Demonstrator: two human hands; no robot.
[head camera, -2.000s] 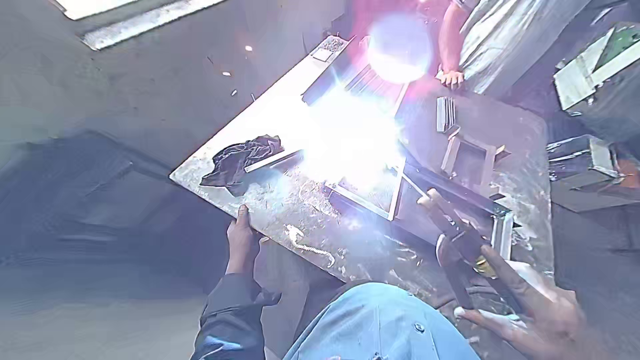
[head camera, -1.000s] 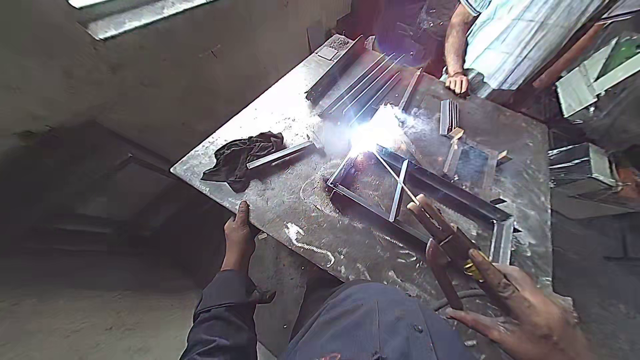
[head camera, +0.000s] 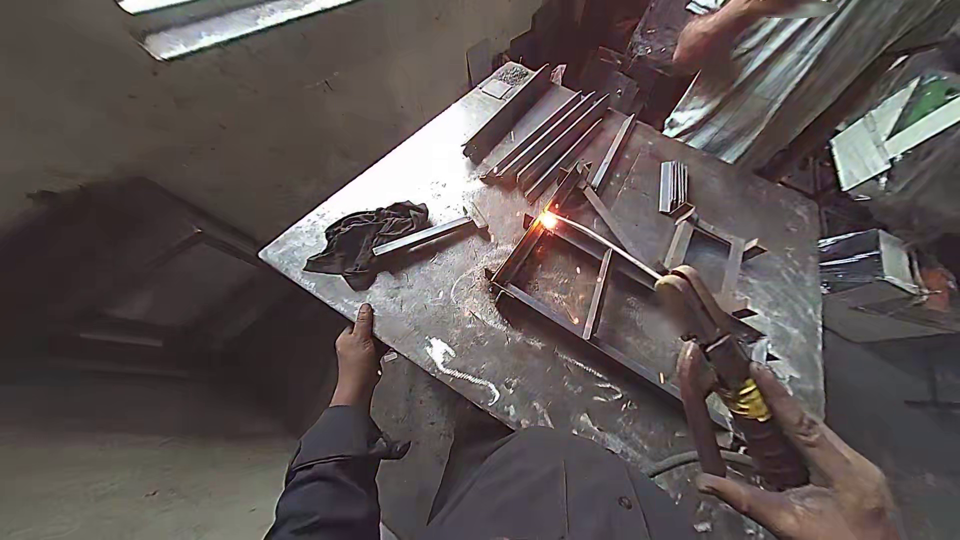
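My right hand (head camera: 817, 465) grips a welding electrode holder (head camera: 727, 367) with yellow tape on its handle. A thin welding electrode (head camera: 607, 244) runs from its jaws to a glowing orange spot (head camera: 548, 219) at the corner of a steel frame (head camera: 596, 296), which lies on a metal table (head camera: 420, 322). My left hand (head camera: 358, 360) holds the near left edge of the table, thumb on top. A dark cloth (head camera: 367, 236) and a short metal bar (head camera: 421, 235) lie beyond it.
Several steel angle bars (head camera: 551, 135) lie at the table's far side. A stack of short metal pieces (head camera: 673, 186) and a smaller frame (head camera: 709, 251) are at the right. Another person's arm (head camera: 712, 34) is past the far edge. A cable (head camera: 697, 457) runs below the holder.
The bright white arc has died down to a small orange glow. The other person's hand has lifted off the table's far edge. My left hand stays at the table edge.
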